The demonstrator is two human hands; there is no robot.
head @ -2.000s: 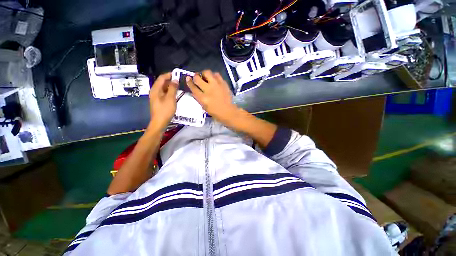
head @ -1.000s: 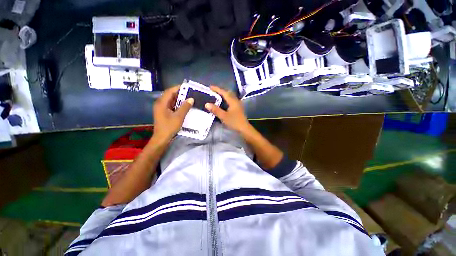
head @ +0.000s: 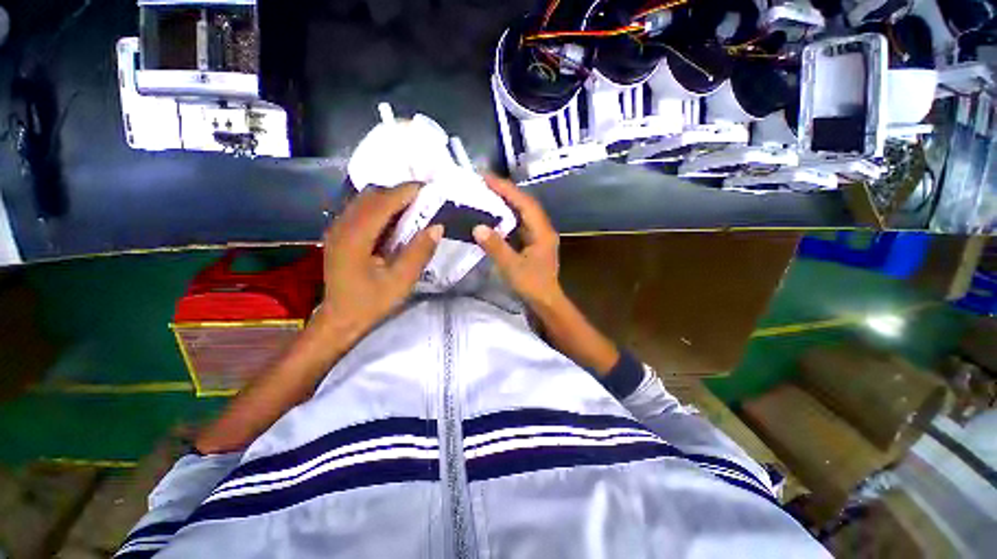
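A white plastic housing (head: 399, 155) with a rounded head is held at the bench edge in front of my body. A dark square panel (head: 466, 219) sits in its frame, facing me. My left hand (head: 377, 253) grips its left side, thumb by the panel. My right hand (head: 527, 246) grips its right side, thumb on the panel's edge. Both hands are bare. The underside of the housing and most of my fingertips are hidden.
Several white units (head: 543, 82) with black round interiors and coloured wires stand in a row at the right. A white boxy fixture (head: 201, 82) stands at the left. A parts tray (head: 891, 188) is far right. A red stool (head: 243, 293) and cardboard carton (head: 689, 295) are below the bench.
The housing in my hands is tilted differently, and its rounded white head now shows beyond my fingers. Both hands stay on it. The view has shifted, with the fixture now farther left and higher.
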